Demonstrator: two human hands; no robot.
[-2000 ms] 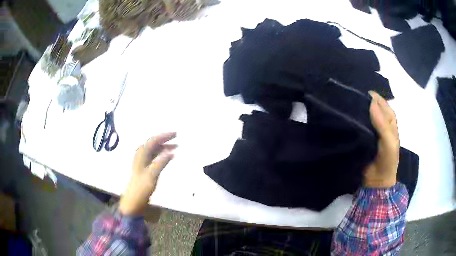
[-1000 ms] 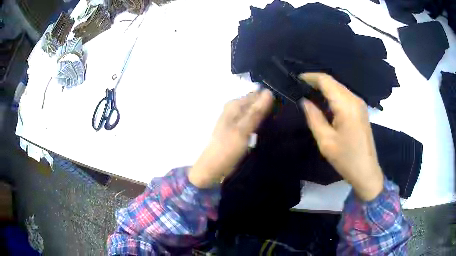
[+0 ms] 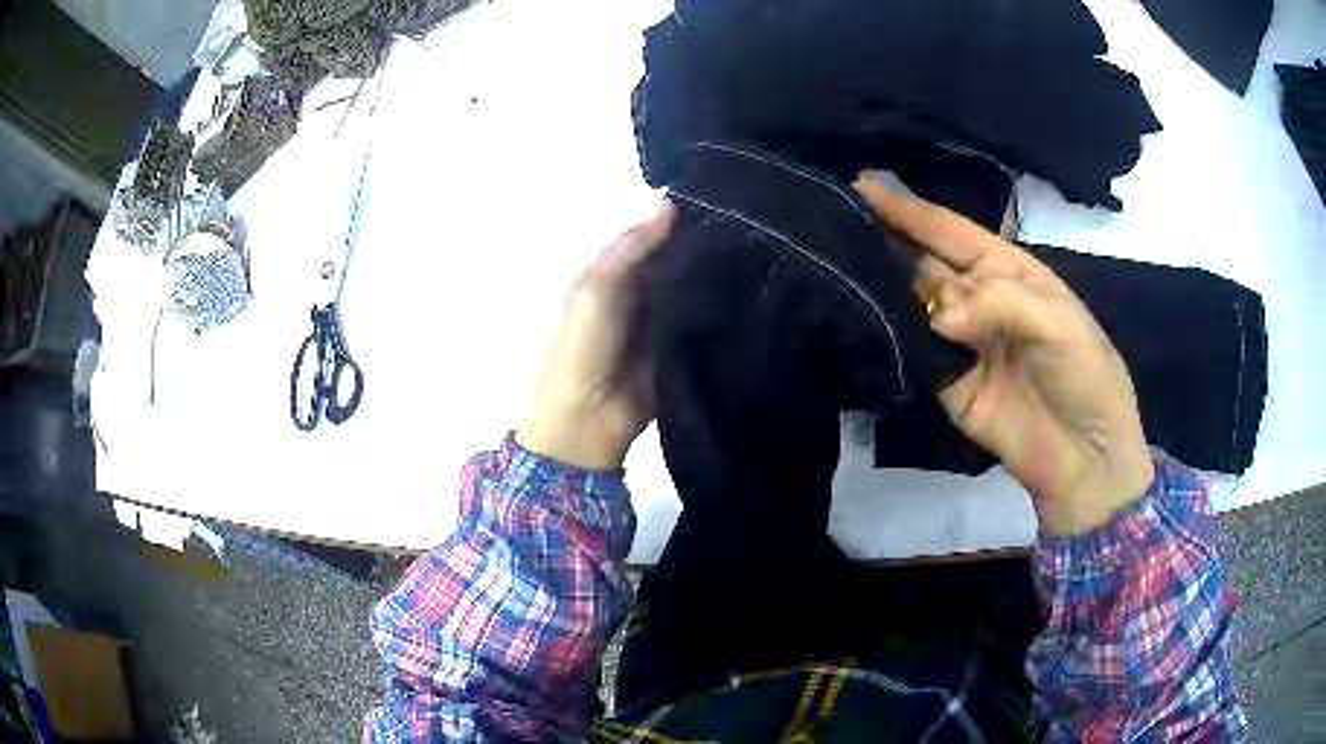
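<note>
A black garment piece [image 3: 756, 334] is held up in front of me, its hem band [image 3: 785, 204] edged by two thin pale lines. The cloth hangs down over the table edge to my lap. My left hand [image 3: 604, 342] holds its left side, the fingertips hidden behind the cloth. My right hand [image 3: 1025, 342] holds the right end of the band, with a small gold-coloured spot at a finger. A stack of black cut pieces [image 3: 902, 73] lies behind. Another black piece [image 3: 1163, 342] lies flat to the right, with a pale line near its end.
Shears [image 3: 329, 364] lie on the white table [image 3: 465, 262] at left. Brown bundles [image 3: 327, 37] and a grey-white bundle [image 3: 208, 279] lie at the upper left. A dark panel [image 3: 1219, 29] is at the top right. The table's front edge runs before my lap.
Both hands have come to the black piece, and its band is now raised and spread between them. The left hand came in from the bare table at left. The view has shifted.
</note>
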